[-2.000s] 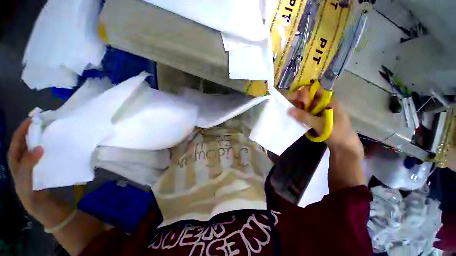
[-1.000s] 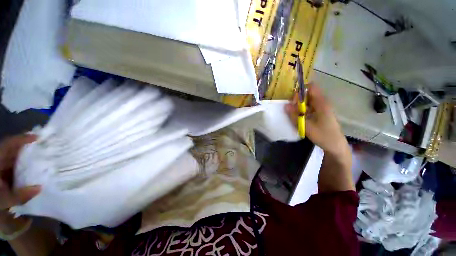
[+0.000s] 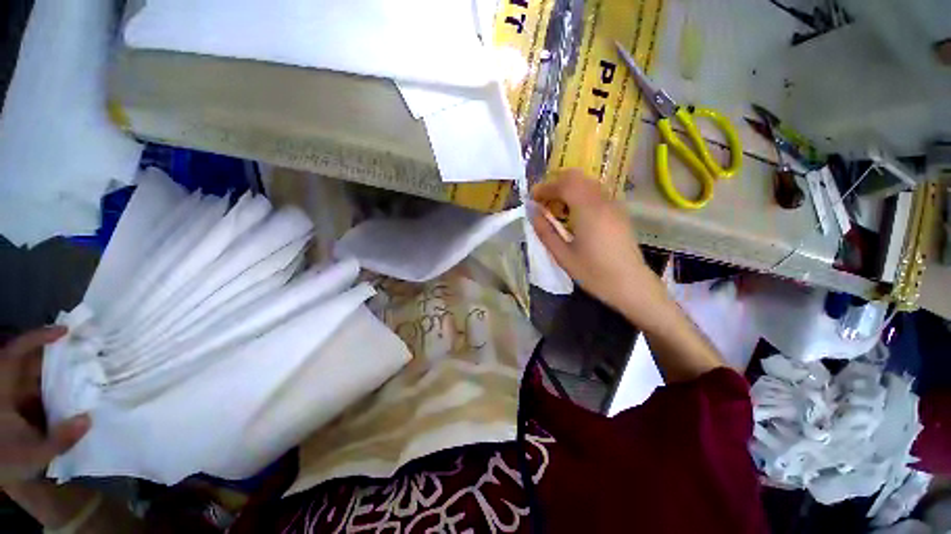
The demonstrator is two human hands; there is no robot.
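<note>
My left hand [image 3: 42, 412], at the left edge, grips a fanned bundle of white fabric pieces [image 3: 229, 355] by one end. The bundle spreads over the tan apron [image 3: 417, 391]. My right hand [image 3: 589, 235] pinches the joined white strip [image 3: 417, 245] at the table's front edge; its fingertips partly hide the cloth. The strip hangs between the bundle side and my right hand. More white pieces [image 3: 474, 141] lie over the table edge above it. The yellow-handled scissors [image 3: 688, 151] lie on the table, blades slightly apart, pointing up and left, untouched.
Yellow tape bands printed "PIT" [image 3: 603, 94] cross the table. Small tools [image 3: 782, 167] lie at the right of the table [image 3: 720, 235]. A white stack [image 3: 63, 125] lies on a blue crate [image 3: 198, 172] at upper left. A white cloth heap [image 3: 834, 428] is at lower right.
The scissors have left my right hand and now lie on the table. My right hand has moved left onto the white strip. The bundle in my left hand has swung lower and fanned out.
</note>
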